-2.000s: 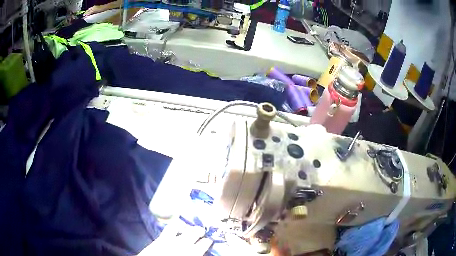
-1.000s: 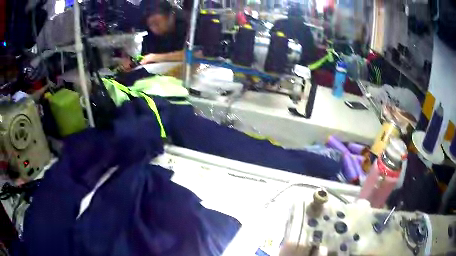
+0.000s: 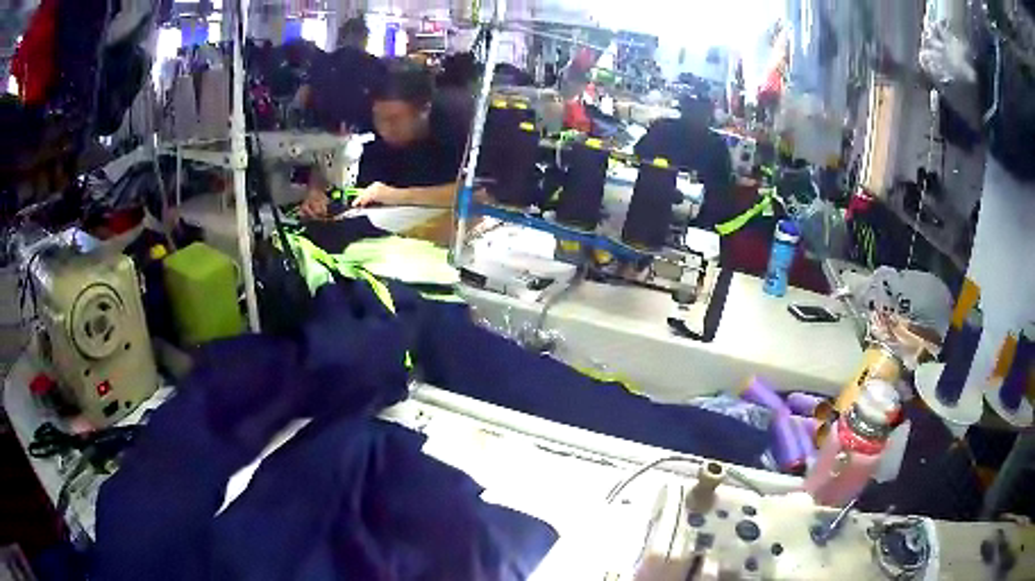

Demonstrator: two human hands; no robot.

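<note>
Navy fabric (image 3: 341, 488) lies heaped on the white table left of my sewing machine, with a long strip of it running right along the table's far edge. The cream machine head (image 3: 783, 533) is at the lower right, cut off by the bottom edge, so its needle area is hidden. Neither of my hands shows in the view; what they hold cannot be seen. Yellow-green fabric (image 3: 386, 259) lies at the far end of the navy heap.
A pink flask (image 3: 840, 460) and purple cones (image 3: 781, 429) stand or lie behind the machine head. Thread cones (image 3: 959, 363) are at the right. Another machine (image 3: 97, 323) and a green box (image 3: 204, 293) are at the left. A person (image 3: 409, 148) works across the table.
The view has tilted up and turned left. The needle area and the hand beside it have dropped out of the picture. The person across and the machine at the left have come into view.
</note>
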